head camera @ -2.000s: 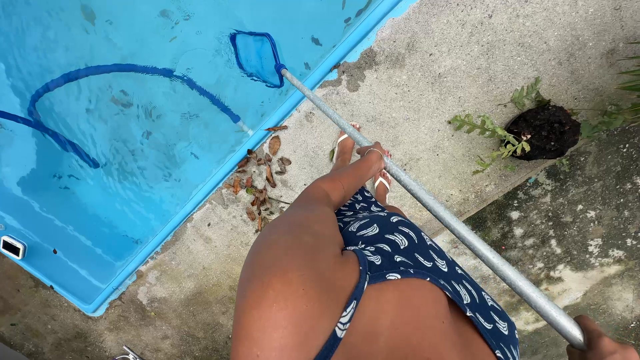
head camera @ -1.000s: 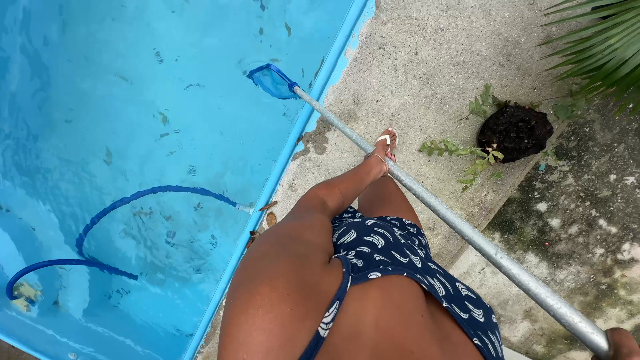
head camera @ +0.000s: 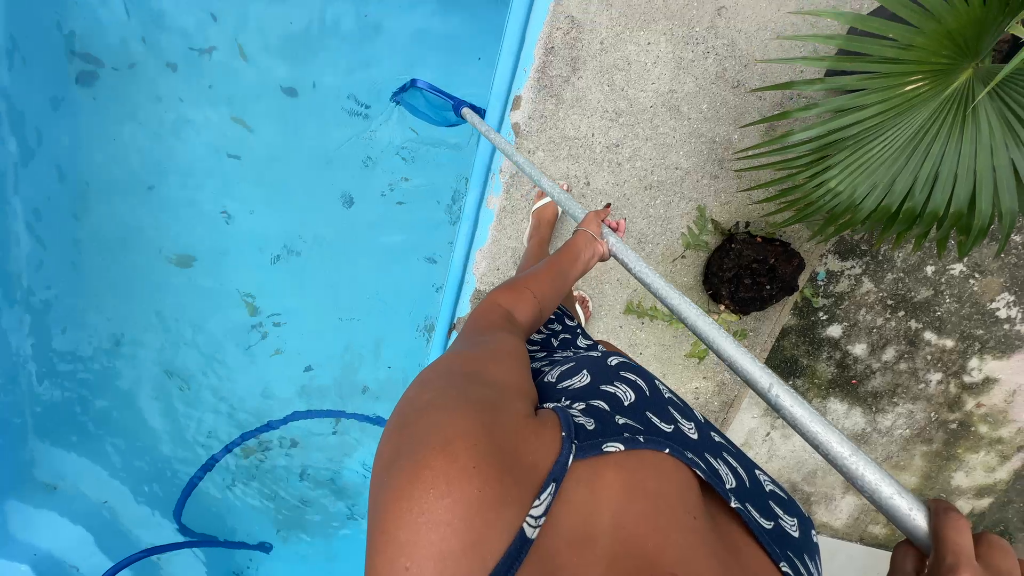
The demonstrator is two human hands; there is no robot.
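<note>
A pool skimmer net with a blue frame point(head camera: 432, 102) is at the pool's edge, its mesh partly over the water; whether it is submerged is hard to tell. Its long grey metal pole point(head camera: 720, 340) slants down to the lower right. My left hand point(head camera: 600, 230), with a thin bracelet at the wrist, is closed around the middle of the pole. At the bottom right corner my right hand point(head camera: 952, 544) grips the pole's near end, partly cut off by the frame. Leaves and debris point(head camera: 182, 261) are scattered in the blue pool point(head camera: 472, 240).
A blue ribbed hose point(head camera: 240, 436) curves through the water. My feet in white flip-flops point(head camera: 544, 204) stand on the concrete deck point(head camera: 632, 96). To the right are a dark clump of soil point(head camera: 752, 272) with leafy stems and a large fan palm leaf point(head camera: 920, 120).
The net has moved along the pool's edge, farther from the hose. Both hands keep their hold on the pole. The view has shifted, bringing the palm leaf in.
</note>
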